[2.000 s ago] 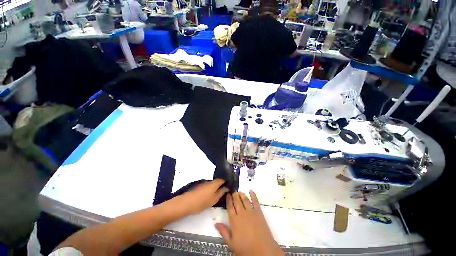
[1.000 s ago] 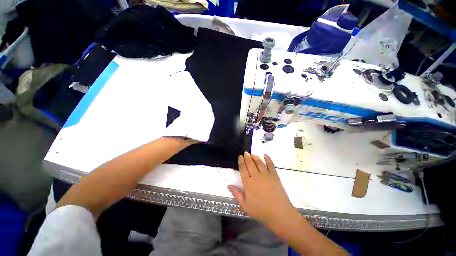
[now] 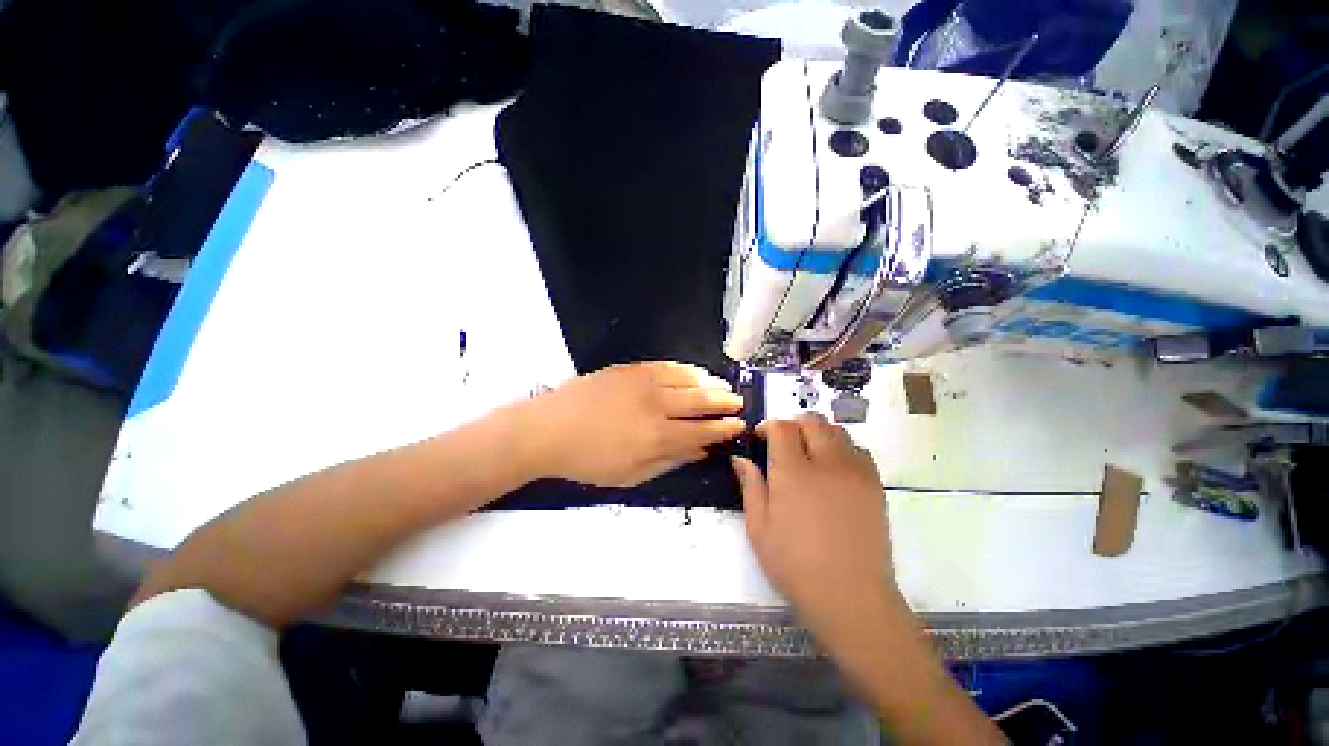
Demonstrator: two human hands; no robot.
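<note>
A black garment panel lies on the white table left of the sewing machine and runs to the needle area. My left hand lies flat on the panel, fingertips near the presser foot. My right hand is beside it, thumb and fingertips at the panel's right edge just in front of the foot. The fingers hide part of the cloth edge. The lower edge of the panel shows below my left hand.
A black heap of cloth lies at the table's far left. A brown tab is stuck on the right, near a metallic cluster. A measuring tape runs along the front edge. Blue tape marks the left edge.
The view has moved closer and tilted down. My left hand has moved right, up to the needle area beside my right hand. The small black triangle seen on the table is no longer visible.
</note>
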